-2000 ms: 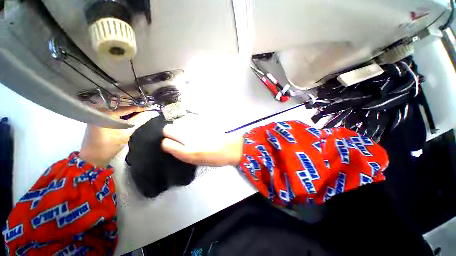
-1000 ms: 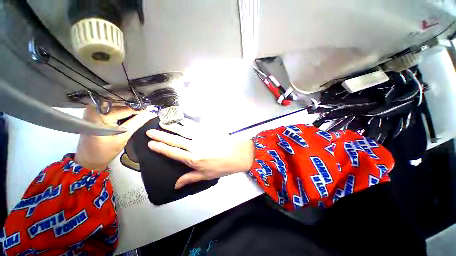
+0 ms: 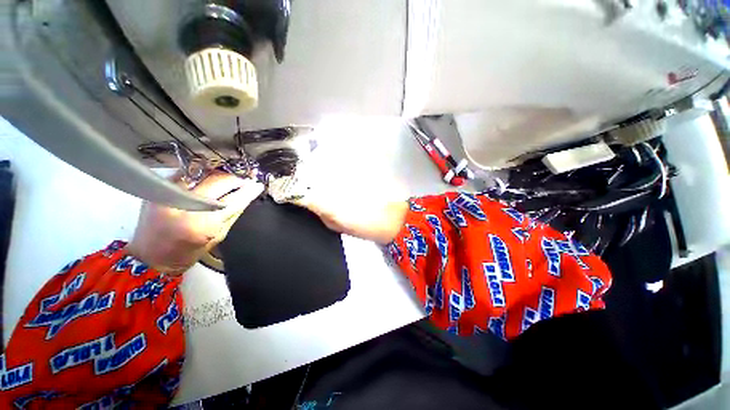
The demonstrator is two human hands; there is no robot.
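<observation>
A black fabric panel (image 3: 288, 264) with rounded corners lies flat on the white table, its top end under the presser foot area. My left hand (image 3: 188, 220) is at the panel's upper left edge, fingers beside the needle area; the machine's edge partly hides it. My right hand (image 3: 356, 210) is at the panel's upper right, its fingertips washed out by the lamp glare beside the presser foot (image 3: 284, 186). The exact grip of both hands is unclear. The needle itself cannot be made out.
The off-white machine head and arm (image 3: 344, 56) cross the top, with a cream ribbed knob (image 3: 222, 78). Red-handled snips (image 3: 440, 157) lie under the arm. A zipper bundle (image 3: 600, 188) is at right. A brass-coloured edge guide (image 3: 212, 258) shows left of the panel. A dark strip is at far left.
The crumpled panel has been laid flat. My right hand was spread on it a second ago and has moved up to the presser foot. My left hand stays near the needle. The view has shifted slightly.
</observation>
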